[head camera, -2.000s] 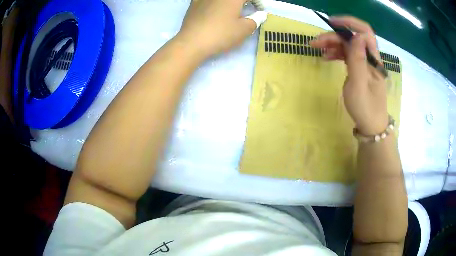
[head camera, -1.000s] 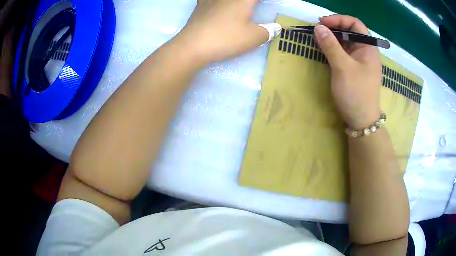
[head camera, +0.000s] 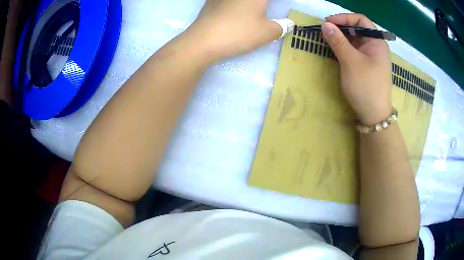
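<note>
My right hand (head camera: 364, 66) holds dark tweezers (head camera: 374, 33) between thumb and fingers, with the tip pointing left at the upper left end of the die-cut pads (head camera: 309, 46). The pads lie in two close rows of small black rectangles along the top of the yellow backing sheet (head camera: 315, 127). My hand hides the middle of the rows. My left hand (head camera: 241, 25) reaches to the sheet's top left corner, with a white finger cot (head camera: 285, 28) on one fingertip beside the tweezer tip. Its other fingers are cut off by the top edge, so I cannot tell what they hold.
A blue ring-shaped holder (head camera: 96, 66) with dark strips inside stands at the upper left. The white padded cover (head camera: 213, 117) lies under the sheet and my forearms. A dark green surface (head camera: 407, 30) is beyond it at the upper right.
My right hand has turned and brought the tweezer tip to the left end of the rows. My left fingertip and the sheet appear shifted slightly right.
</note>
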